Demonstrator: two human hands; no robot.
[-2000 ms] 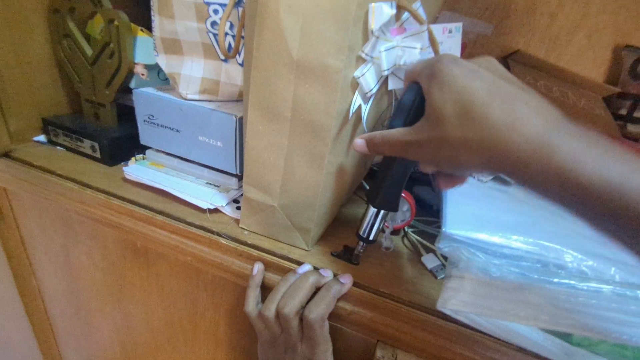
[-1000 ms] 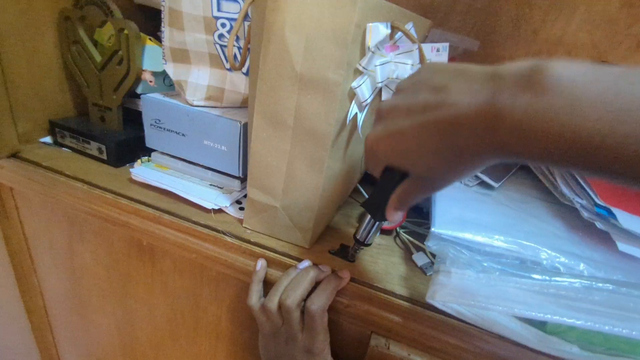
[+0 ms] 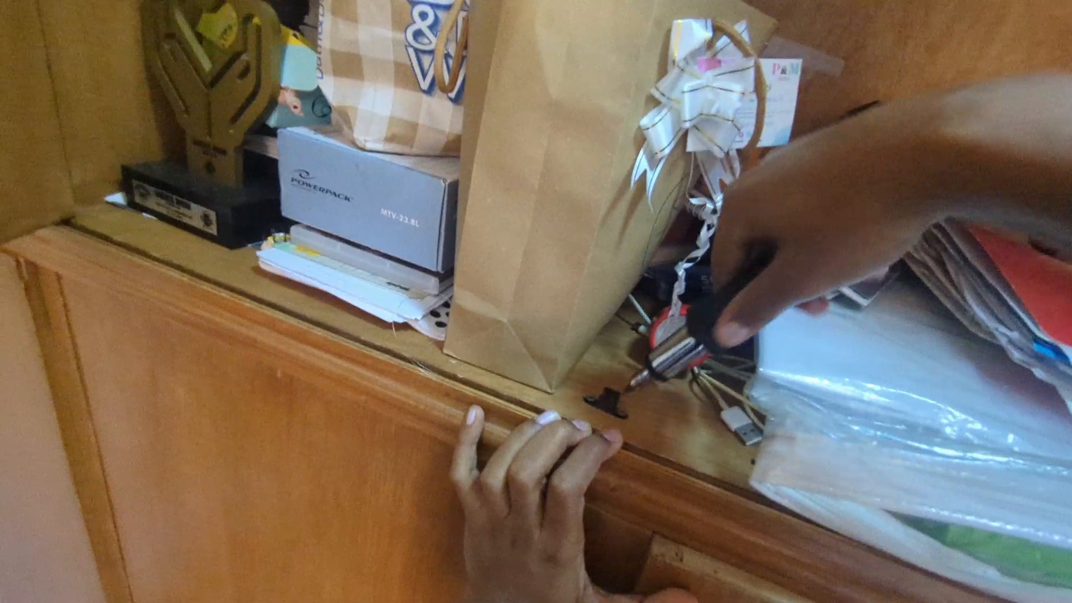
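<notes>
My right hand (image 3: pixel 804 226) is closed around the black handle of a screwdriver (image 3: pixel 670 350) with a chrome collar. Its tip points down and left, beside a small black bracket (image 3: pixel 606 402) on the wooden shelf (image 3: pixel 662 423); whether tip and bracket touch cannot be told. Below, my left hand (image 3: pixel 532 494) rests its fingertips on the shelf's front edge, with the thumb low by the opening underneath. A brown paper bag (image 3: pixel 553 193) with a white ribbon bow (image 3: pixel 699 92) stands just behind the bracket.
A grey box (image 3: pixel 364 197) lies on papers left of the bag, beside a trophy (image 3: pixel 213 92) on a black base. To the right are a USB cable plug (image 3: pixel 742 425) and a plastic-wrapped stack (image 3: pixel 904 402), which overhangs the shelf edge.
The screwdriver is more tilted than in the earliest frame, its handle leaning farther right. Its tip has shifted slightly off the bracket to the right. My left hand stays at the edge.
</notes>
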